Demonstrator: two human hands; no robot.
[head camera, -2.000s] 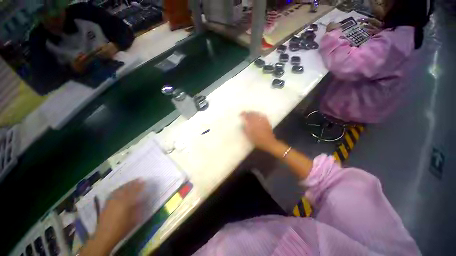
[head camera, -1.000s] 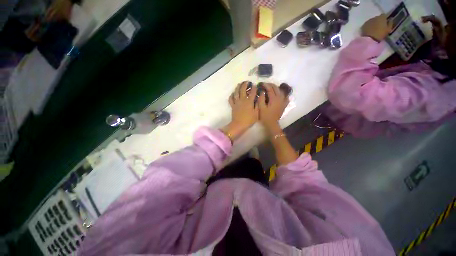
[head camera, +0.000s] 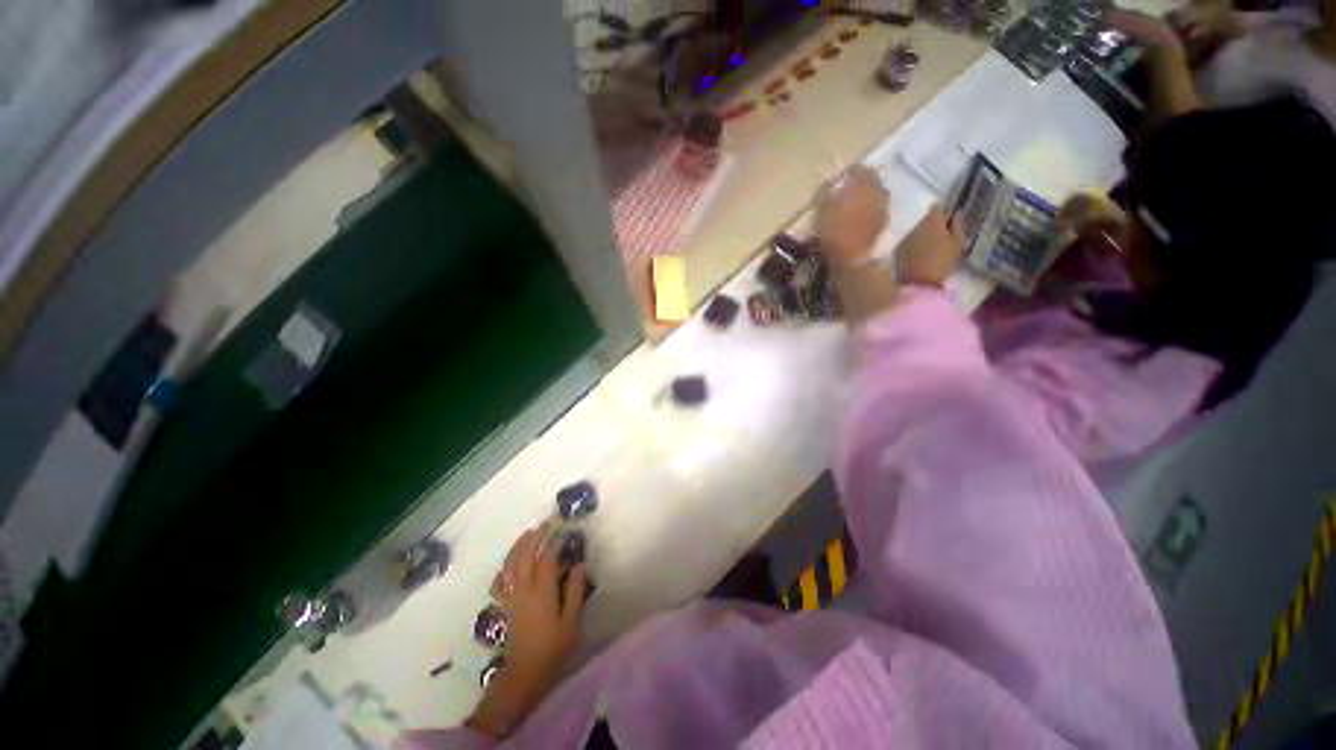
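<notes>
My left hand (head camera: 539, 608) lies low over the bench among several dark, glossy watch cases. One is at its fingertips (head camera: 573, 548), one lies just beyond them (head camera: 576, 500), and others lie beside the hand. Whether it grips one is unclear. My right hand (head camera: 853, 220) is stretched far forward, at the far side of a loose pile of watch cases (head camera: 793, 279). It is blurred, and anything in it cannot be made out. A single watch case (head camera: 689, 390) lies apart on the bench between the hands.
A person in pink sits at the right by a calculator (head camera: 1008, 224), one hand (head camera: 930, 249) close to my right hand. A grey post (head camera: 535, 161) and a yellow block (head camera: 670, 289) stand beyond the bench. Small bottles (head camera: 315, 611) and paper (head camera: 293, 721) are at lower left.
My hands were together over watch cases; now they are far apart. My right hand has gone forward past the pile, my left back toward the bottles. The view has turned toward the neighbour.
</notes>
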